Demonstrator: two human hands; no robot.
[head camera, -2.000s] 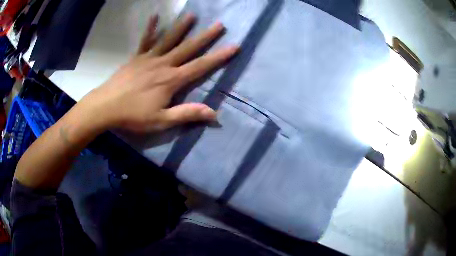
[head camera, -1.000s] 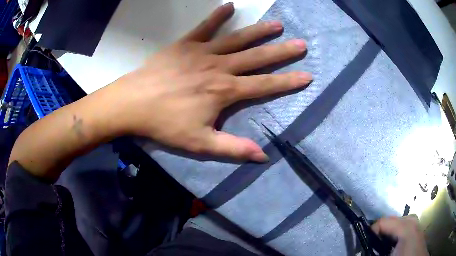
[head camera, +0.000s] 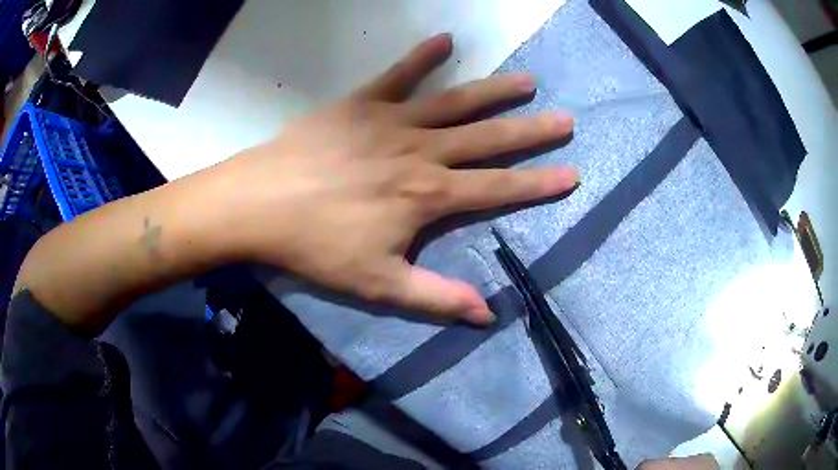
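The garment panel (head camera: 643, 229) lies pale interlining side up, with dark bands (head camera: 616, 197) across it. My left hand (head camera: 395, 184) is spread flat on its left part, fingers apart, thumb on a dark band. Black scissors (head camera: 560, 358) lie over the panel, their tips beside the short stitched line right of my thumb; the blades look nearly closed. My right hand (head camera: 680, 463) is cut off by the bottom edge at the handle end of the scissors; its grip and the handles are out of the picture.
The white table (head camera: 303, 55) carries dark cut cloth (head camera: 152, 46) at the far left. A blue basket (head camera: 78, 165) stands left, below table height. Navy cloth (head camera: 735, 119) lies at the panel's far right edge. The brightly lit machine bed (head camera: 776, 340) with screws is at right.
The scissors came in over the panel since the first frame, and have since turned steeper, tips slightly right. My left hand moved right onto the panel's stitched area. My right hand has sunk mostly out of view.
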